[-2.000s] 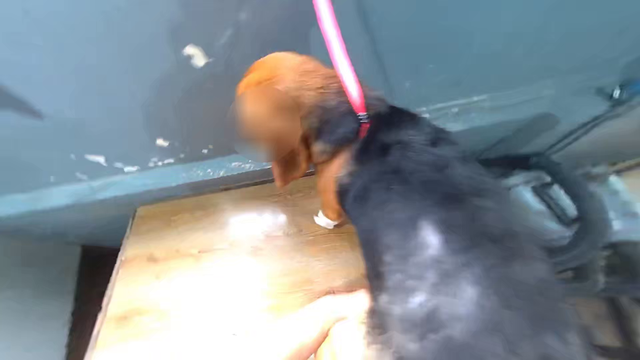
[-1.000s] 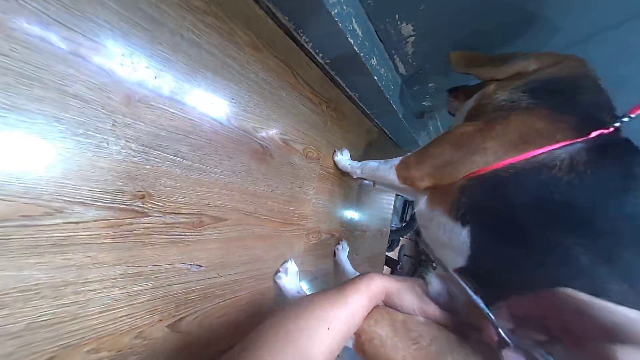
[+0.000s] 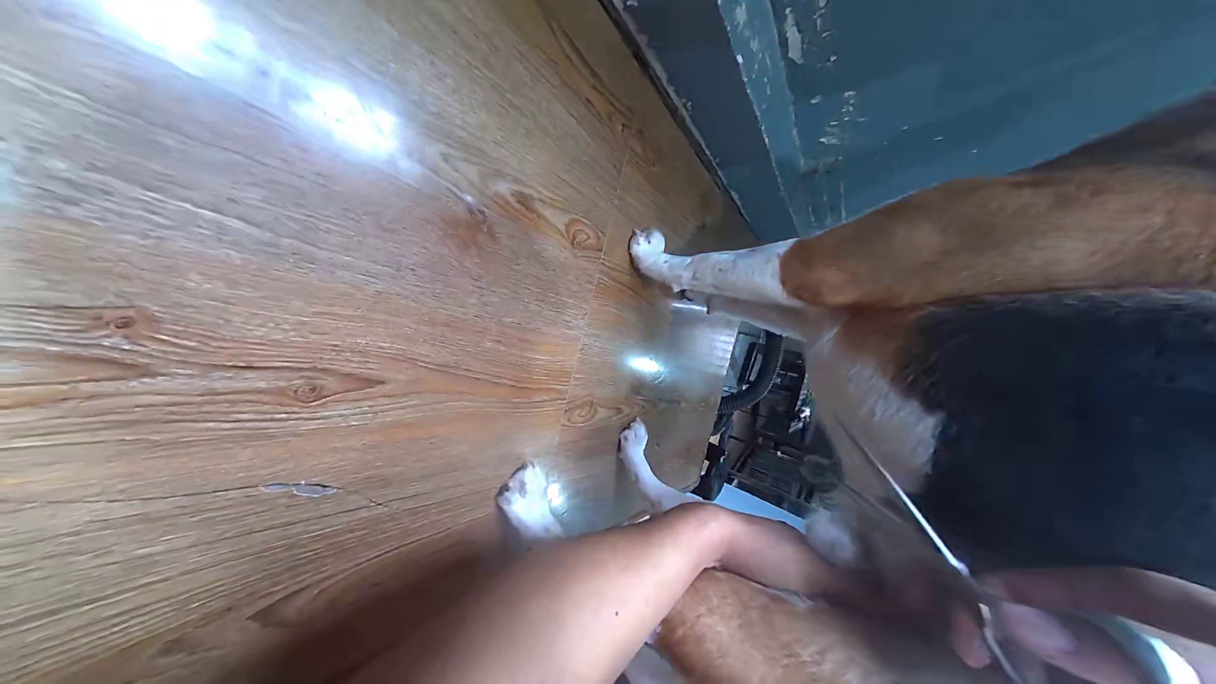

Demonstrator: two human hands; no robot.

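A brown, black and white dog (image 3: 1073,408) stands on a wood-grain surface (image 3: 285,380), its white paws on the wood. From the lower edge my left forearm reaches over a brown leg of the dog; my left hand (image 3: 845,575) lies against the leg and underside, its fingers blurred and partly hidden. At the lower right, my right hand (image 3: 1073,617) has its fingers at the handle of a pair of metal scissors (image 3: 926,527). The thin blades point up and left along the white belly fur. Whether the blades are apart is unclear.
A blue-green wall (image 3: 912,104) with chipped paint borders the surface at the top right. Beyond the surface's edge, under the dog, a black ribbed hose (image 3: 760,375) lies among dark equipment. Bright reflections cover parts of the wood.
The view has swung from the dog's head and back to its legs and underside. The pink leash seen earlier is out of view. Both hands stay at the dog's underside since a second ago.
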